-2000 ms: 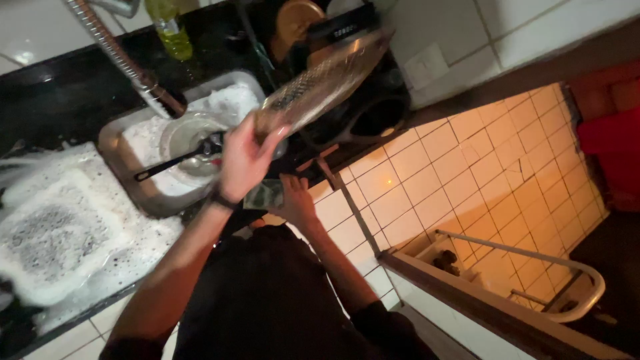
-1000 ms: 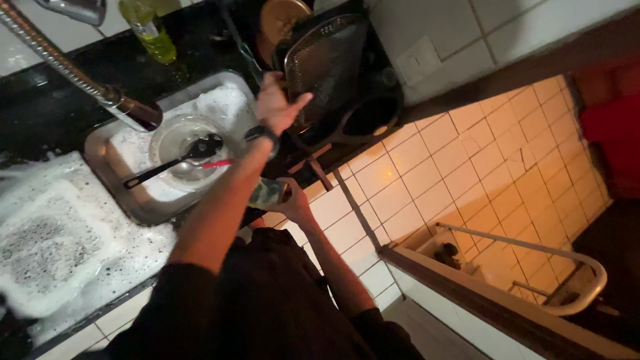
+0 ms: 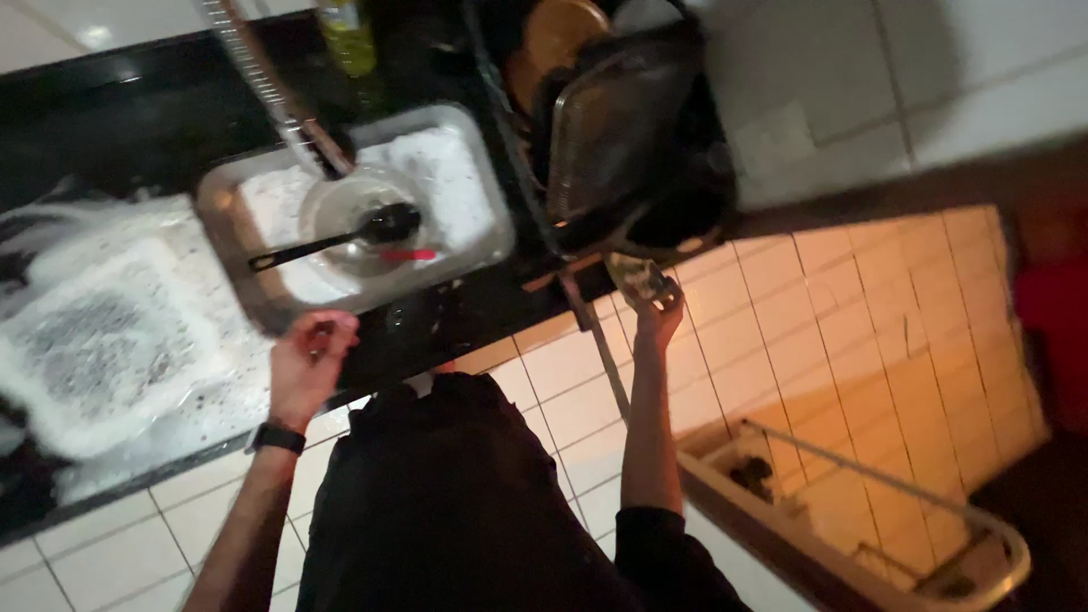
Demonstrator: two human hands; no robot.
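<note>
My left hand, with a dark band at the wrist, is over the counter edge by the near left corner of the steel sink; its fingers are curled and hold nothing visible. My right hand grips a blurred, pale greenish thing, perhaps a glass, below the dark pans. Inside the sink a clear round bowl sits in white suds, with a black ladle and something red in it. A textured metal tray leans among the stacked pans.
A metal spring faucet hose hangs over the sink. Foam covers the counter at left. A bottle of yellow-green liquid stands behind. An orange-brown round lid or pan is at the rack. A metal-framed rail stands at lower right.
The tray, in my left hand two seconds ago, now rests among the pans. My left hand has moved from it to the sink's near left corner. My right hand has moved right with the greenish thing.
</note>
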